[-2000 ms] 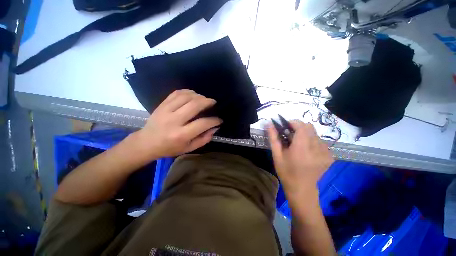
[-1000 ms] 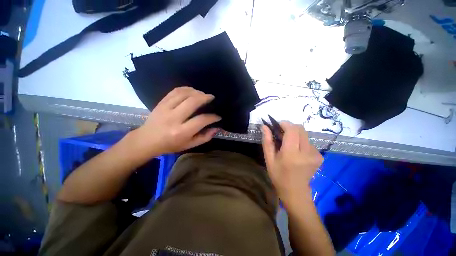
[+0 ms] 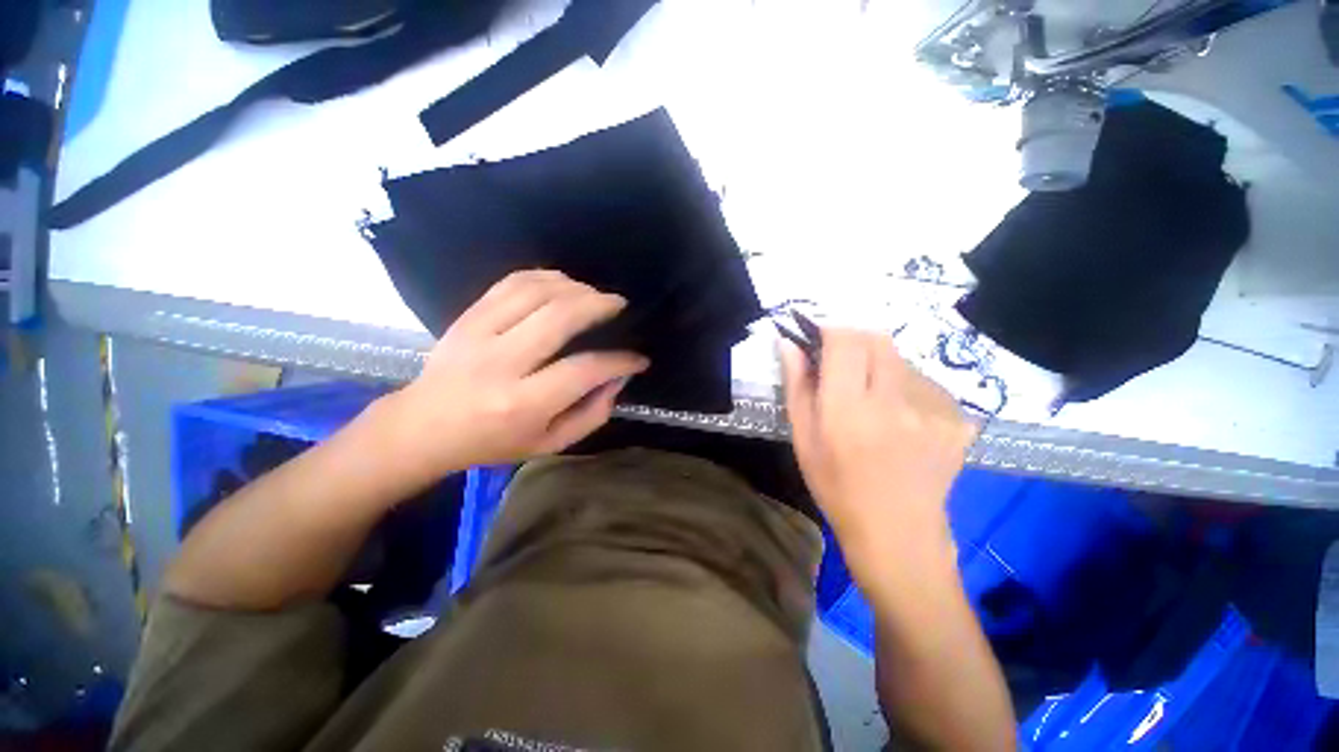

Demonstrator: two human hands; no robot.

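Black fabric panels (image 3: 573, 206) lie overlapped near the table's front edge, with frayed threads at their left corner. My left hand (image 3: 521, 364) is on their lower part, fingers and thumb pinching the fabric; the fingertips are partly lost against the black. My right hand (image 3: 877, 426) holds small dark thread snips (image 3: 797, 332), their tips at the panels' right corner, by a thin thread end. Whether the blades touch the thread cannot be told.
Another black piece stack (image 3: 1123, 257) lies right, beside the sewing machine's needle area (image 3: 1057, 132). Thread ends (image 3: 962, 350) lie between. Black strips (image 3: 507, 74) lie at the back left. A slim tool (image 3: 1266, 353) lies far right. Blue bins (image 3: 242, 426) stand below the table.
My right hand has moved up, bringing the snips from the table's front edge to the panels' right corner. The snips' tips look closer together. My left hand has barely moved.
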